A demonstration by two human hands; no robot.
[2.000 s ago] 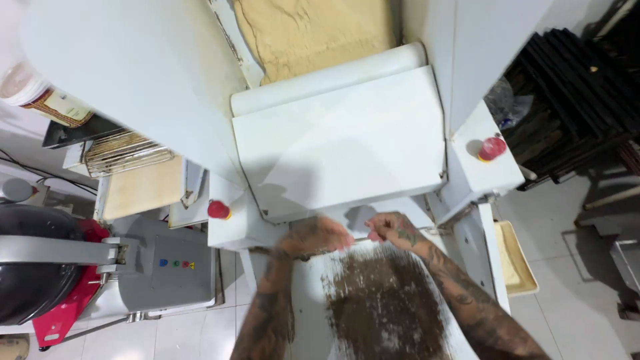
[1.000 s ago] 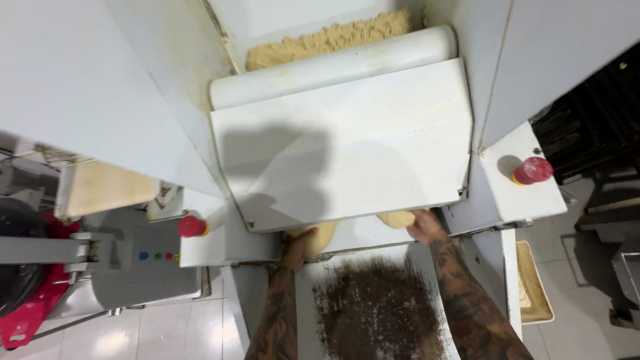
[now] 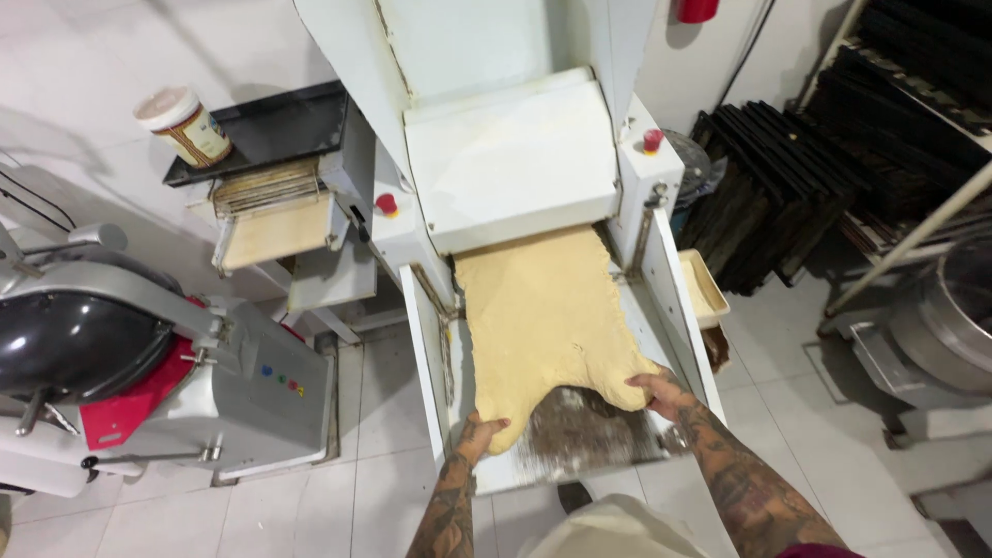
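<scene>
A wide sheet of pale dough (image 3: 542,302) comes out from under the white cover (image 3: 515,155) of a dough sheeter and lies down its tray (image 3: 457,372). My left hand (image 3: 482,435) grips the sheet's near left corner, thumb on top. The near right corner is in my right hand (image 3: 659,389), fingers on top of the dough. Between the two hands the dough's edge curves inward, and the worn, dark part of the tray (image 3: 581,434) shows there.
Red stop buttons (image 3: 386,204) sit either side of the cover. At left are a dough divider machine (image 3: 256,387) and a black tray (image 3: 287,132) holding a plastic tub (image 3: 186,128). Black baking trays (image 3: 775,186), a cream bin (image 3: 701,291) and a steel mixer bowl (image 3: 957,310) stand at right.
The dough, earlier above the roller with only small parts below the cover a second ago, now stretches down the tray. My hands have moved toward me with its corners. The view has shifted back widely.
</scene>
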